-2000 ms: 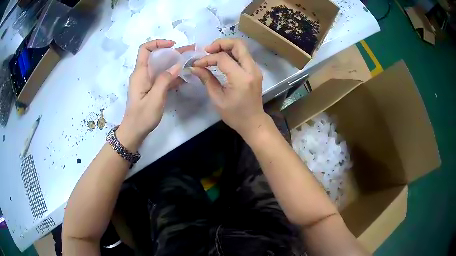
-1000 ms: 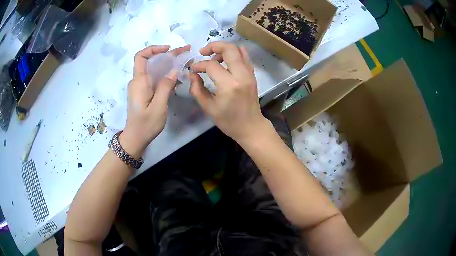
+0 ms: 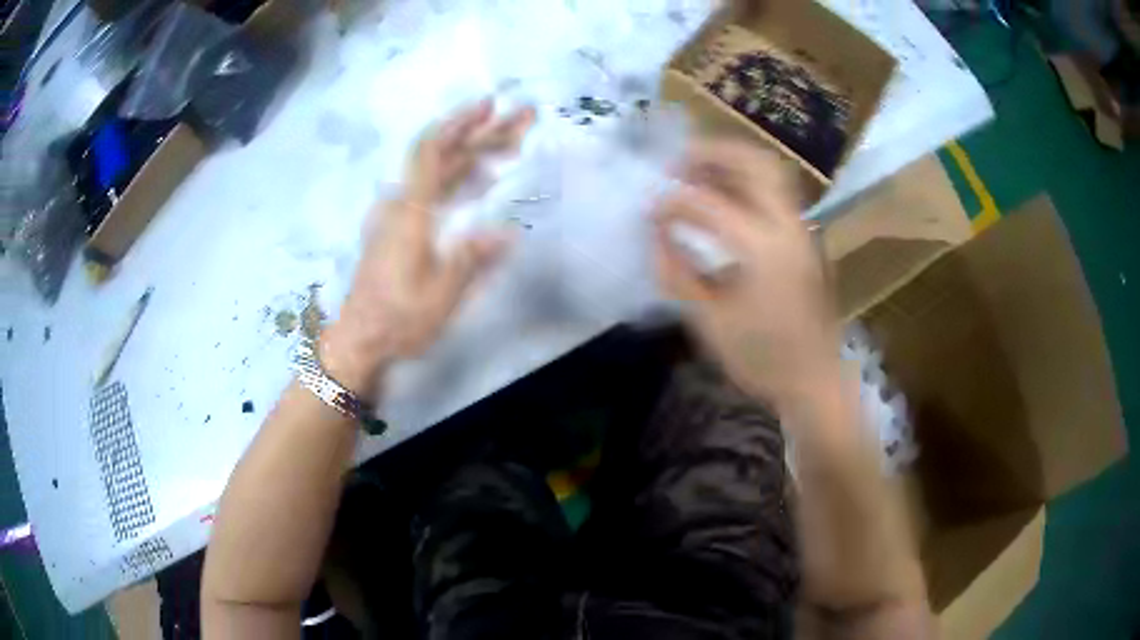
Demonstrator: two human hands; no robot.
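Note:
My right hand (image 3: 738,256) is blurred and closed around a translucent white plastic piece (image 3: 703,250), left of and below the small brown box. My left hand (image 3: 431,244) is over the white table, fingers spread and apart, with nothing seen in it. Blurred whitish plastic pieces (image 3: 569,213) lie on the table between and beyond the hands. The small brown cardboard box (image 3: 750,153) holds a dark heap (image 3: 781,106) with tan specks.
The large open carton (image 3: 981,388) with white pieces (image 3: 881,406) stands at right, partly behind my right arm. A second cardboard tray (image 3: 148,206) with black and blue items and a grey bag (image 3: 225,75) are far left. A slim pale pen-like item (image 3: 123,338) and brown flakes (image 3: 300,319) lie at left.
My hands have moved apart. My left hand has let go of the white piece and opened. My right hand has moved right with a white piece. The view has shifted slightly.

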